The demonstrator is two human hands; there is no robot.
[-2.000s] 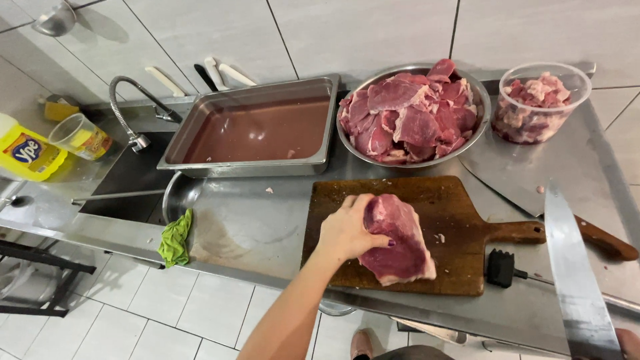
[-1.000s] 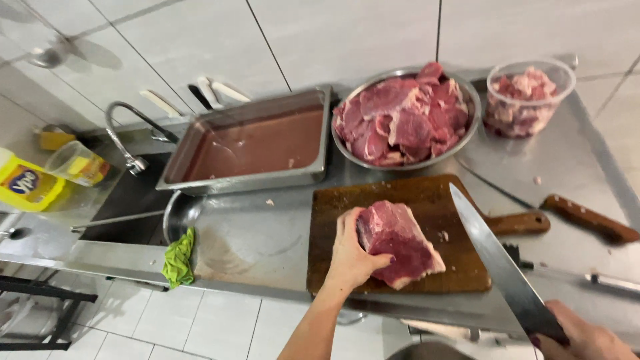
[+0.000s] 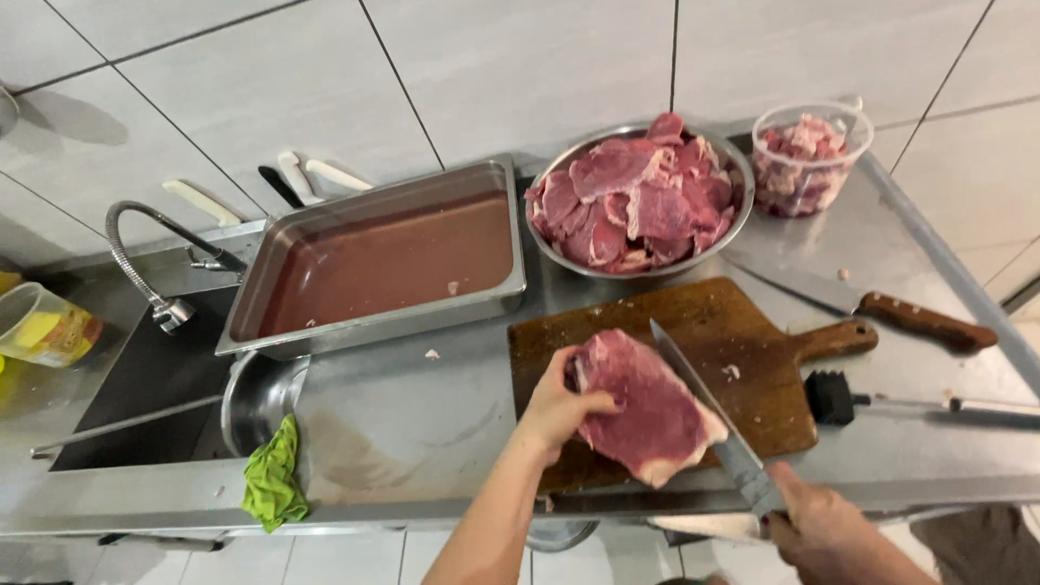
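My left hand grips the left end of a thick piece of raw meat, thumb on top, over a wooden cutting board. White fat edges the meat's lower right side. In my right hand is the handle of a large kitchen knife, mostly hidden by the fingers. Its blade slants up and left along the right side of the meat, the tip above the board. Whether the blade touches the meat cannot be told. Behind the board stands a steel bowl heaped with sliced raw meat.
A steel pan of reddish liquid stands by the sink and faucet. A plastic tub holds meat trimmings. Another knife and a black-headed meat mallet lie right of the board. A green cloth hangs at the counter's front edge.
The knife in my right hand has come down and left, from beyond the board's right side to beside the meat. My left hand has kept hold of the meat.
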